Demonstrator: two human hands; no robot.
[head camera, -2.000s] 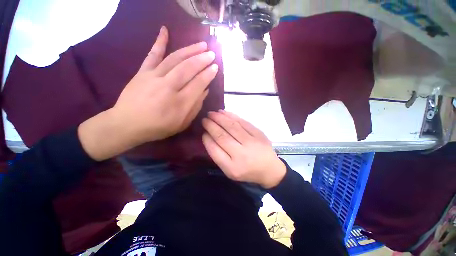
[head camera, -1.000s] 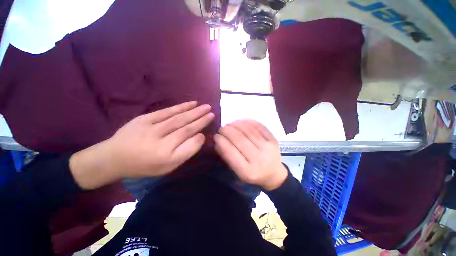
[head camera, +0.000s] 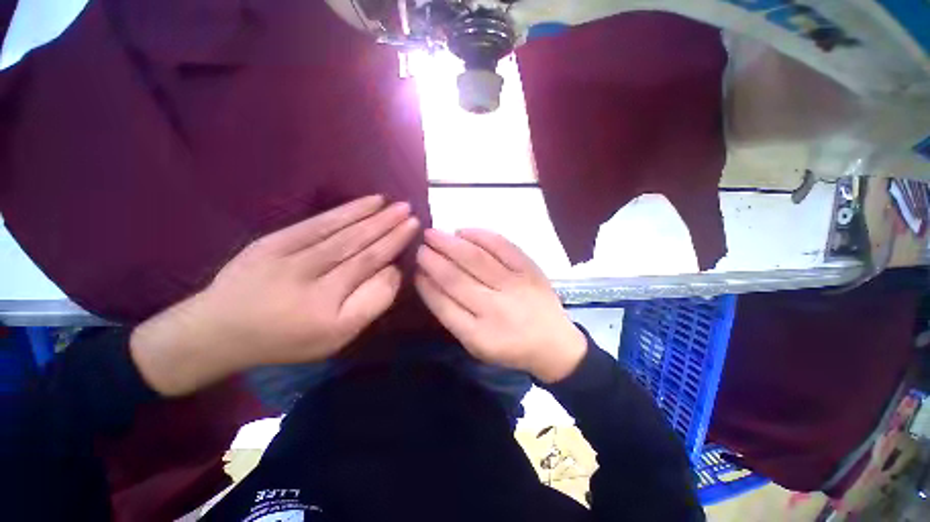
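The large maroon garment panel (head camera: 275, 133) lies on the table left of the needle, its right edge running down from the presser foot (head camera: 408, 59) under bright glare. My left hand (head camera: 306, 280) lies flat on the panel near the table's front edge, fingers together and pointing to the panel's right edge. My right hand (head camera: 495, 296) is at that edge, its fingertips on the cloth close to my left fingertips. Whether cloth is pinched under the right fingers is hidden. A small cut panel (head camera: 632, 122) with two legs lies right of the needle.
The white sewing machine head (head camera: 795, 41) spans the upper right. A round dark knob with a grey tip (head camera: 479, 90) is beside the needle. A blue crate (head camera: 673, 357) stands below the table's grey front edge (head camera: 653, 289). Maroon cloth (head camera: 816, 377) hangs at the lower right.
My left hand has moved back from near the needle towards the table's front edge. The panel's left part has shifted and covers more of the tabletop. The camera view has shifted slightly.
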